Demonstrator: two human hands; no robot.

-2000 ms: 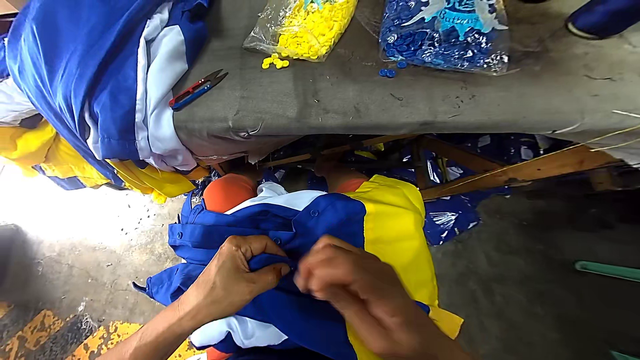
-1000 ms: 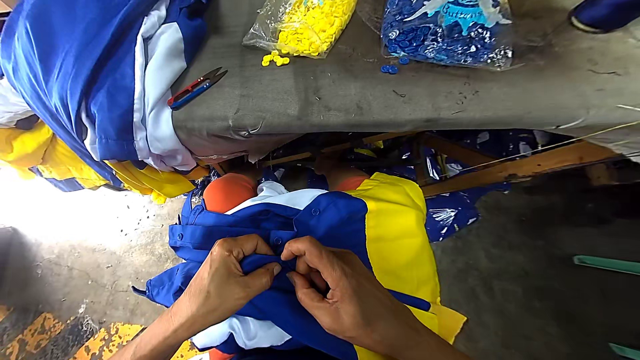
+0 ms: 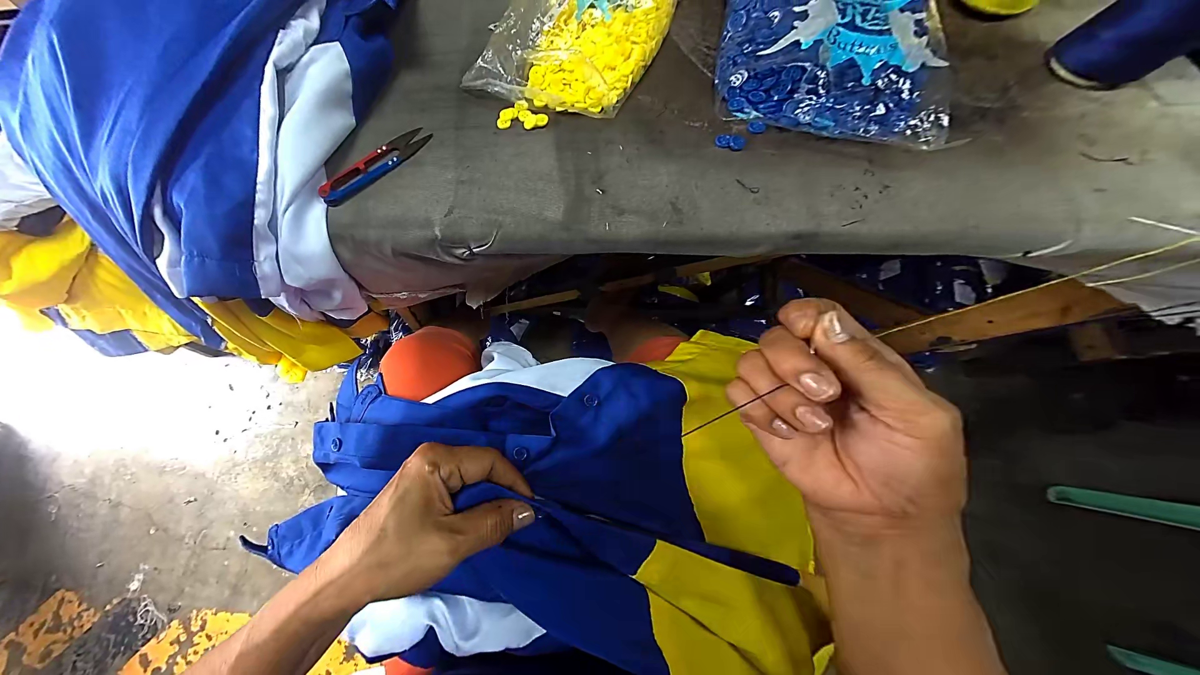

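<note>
A blue, yellow and white garment (image 3: 619,422) lies across my lap, with blue buttons such as one (image 3: 519,454) beside my left fingers. My left hand (image 3: 450,511) pinches a fold of its blue cloth between thumb and forefinger. Raised to the right above the yellow part, my right hand (image 3: 844,403) has its thumb and forefinger closed on what looks like a needle, mostly hidden by the fingers. A dark thread (image 3: 734,410) runs taut from this hand down to the garment.
A grey cloth-covered table (image 3: 609,202) stands in front. On it lie thread snips (image 3: 375,167), a bag of yellow buttons (image 3: 600,56), a bag of blue buttons (image 3: 834,75), loose buttons and piled blue garments (image 3: 122,122). A pale yellow thread (image 3: 1041,283) crosses a wooden bar at right.
My right hand has moved up and right, away from the left hand, drawing a thread out taut. My left hand still pinches the blue cloth.
</note>
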